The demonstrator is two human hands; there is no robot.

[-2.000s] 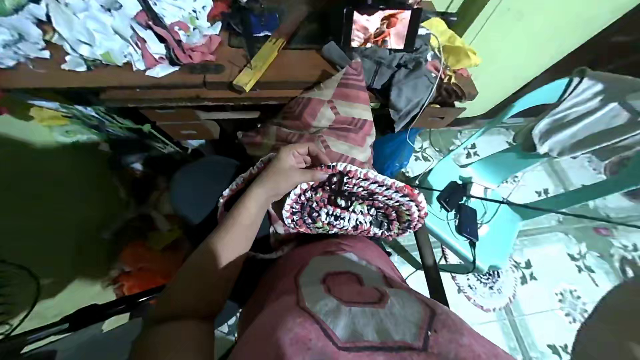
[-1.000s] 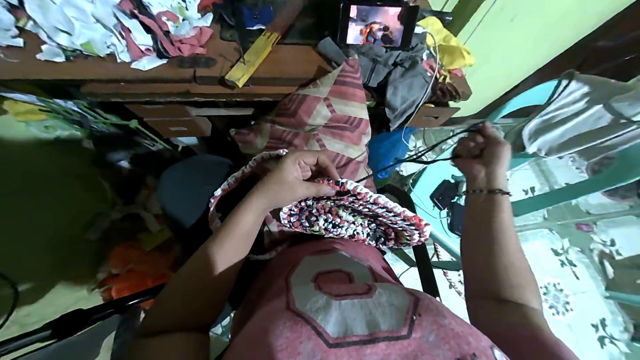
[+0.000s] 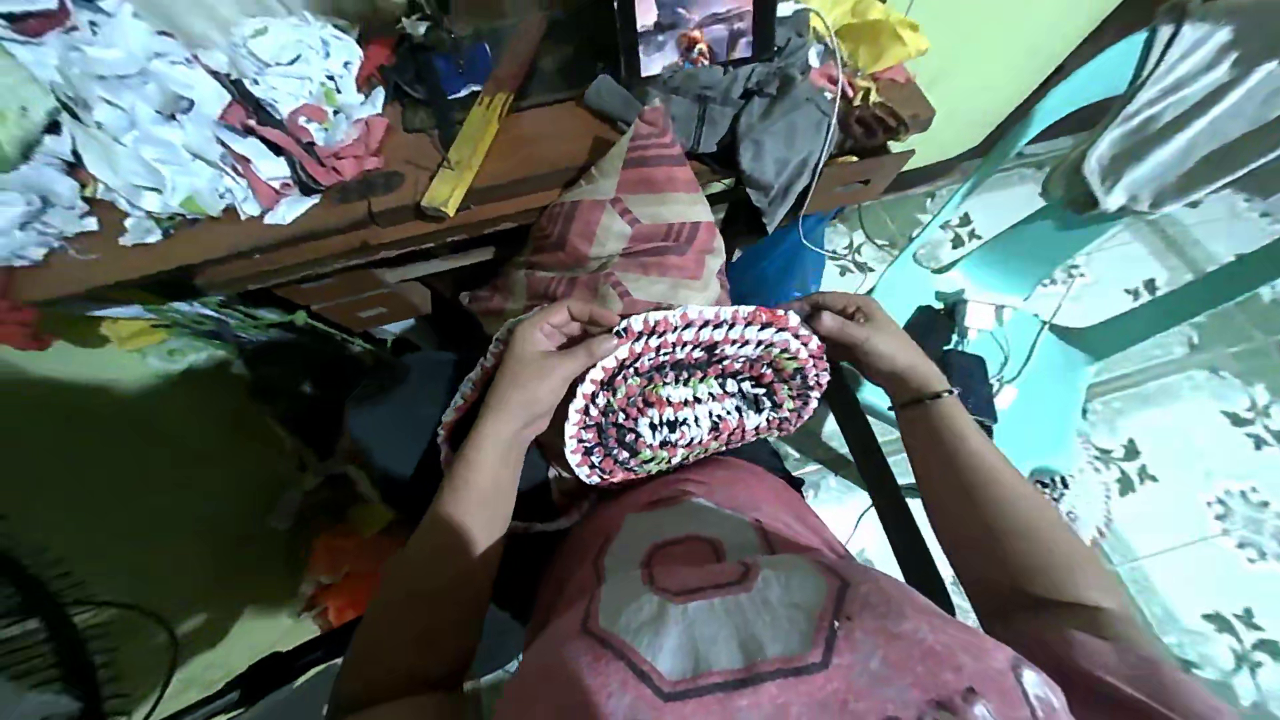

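An oval piece crocheted from fabric strips point(image 3: 700, 390), in red, white and black with a little green, stands tilted above my lap. My left hand point(image 3: 560, 350) pinches its upper left edge between thumb and fingers. At the upper right corner, my right hand point(image 3: 850, 330) grips the rim; a dark bracelet is on that wrist. Behind and left of the oval hangs more work with a white and red braided edge point(image 3: 455, 420), partly hidden by my left arm. A patterned red and beige cushion point(image 3: 630, 220) lies just beyond.
A wooden table point(image 3: 540, 150) across the top holds white and red fabric scraps point(image 3: 150, 120), a yellow-painted wooden piece point(image 3: 468, 150), grey cloth point(image 3: 780, 120) and a lit screen point(image 3: 695, 35). On the right is a turquoise plastic chair point(image 3: 1050, 340) with black adapters point(image 3: 965, 380) and cables.
The crocheted oval is turned up to show its flat face. My right hand has come from the right, where it held a dark strand out, onto the rim.
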